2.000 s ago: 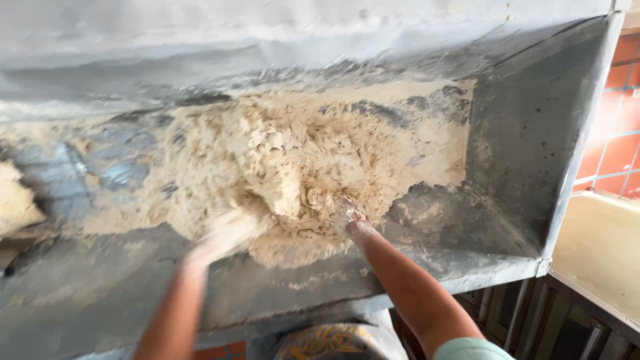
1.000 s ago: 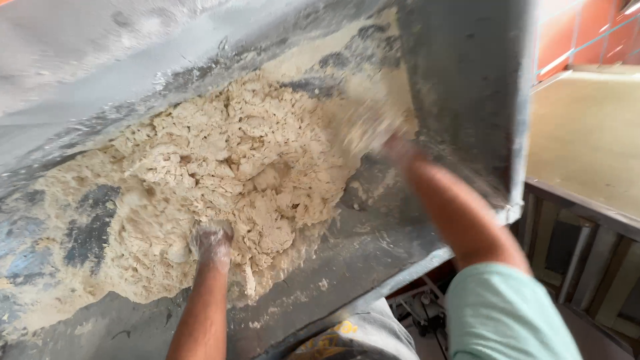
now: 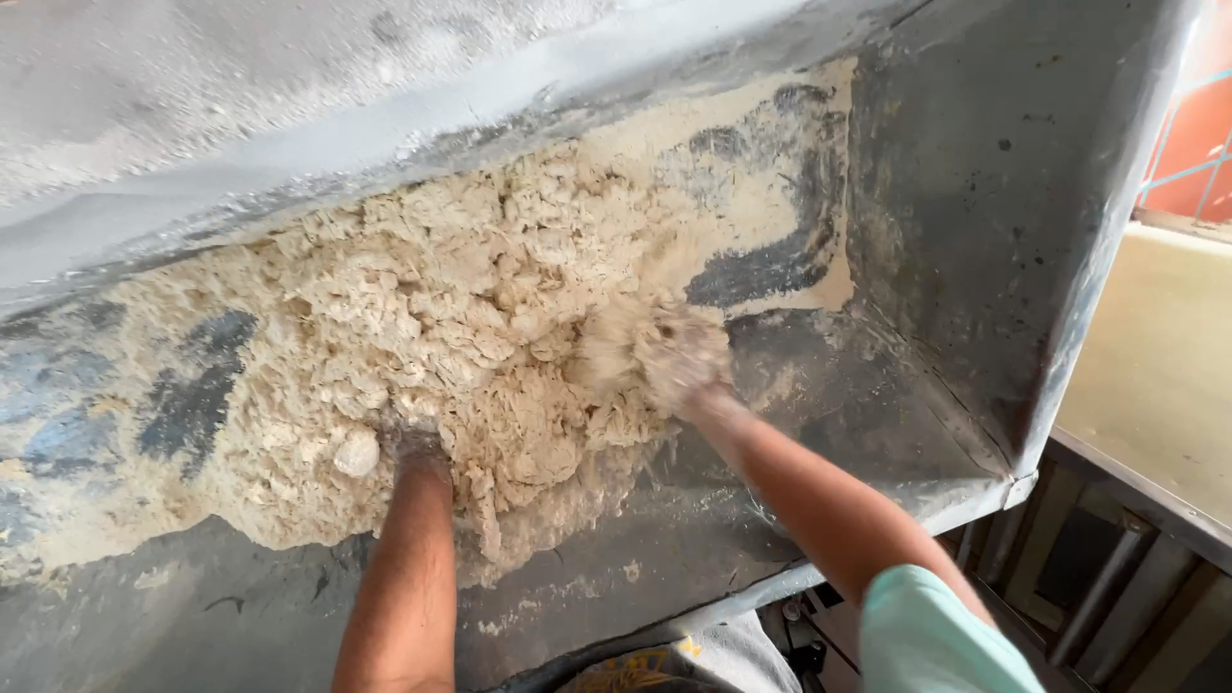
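A large mass of shaggy, lumpy dough (image 3: 481,318) lies in a grey metal trough (image 3: 674,558). My left hand (image 3: 416,438), coated in dough, is sunk in the lower middle of the mass, its fingers hidden. At the right edge of the dough is my right hand (image 3: 688,356), caked and blurred by motion; its fingers cannot be made out. Wet, pale dough residue (image 3: 751,173) coats the trough floor toward the upper right.
The trough's right end wall (image 3: 962,221) rises beyond my right hand, and its near rim (image 3: 780,582) runs close to my body. Outside stand a pale yellowish surface (image 3: 1155,366) and orange wall tiles (image 3: 1193,154).
My right hand has come from the trough's right side back against the dough. My left hand stays in the mass. The dough is spread wider than two seconds ago.
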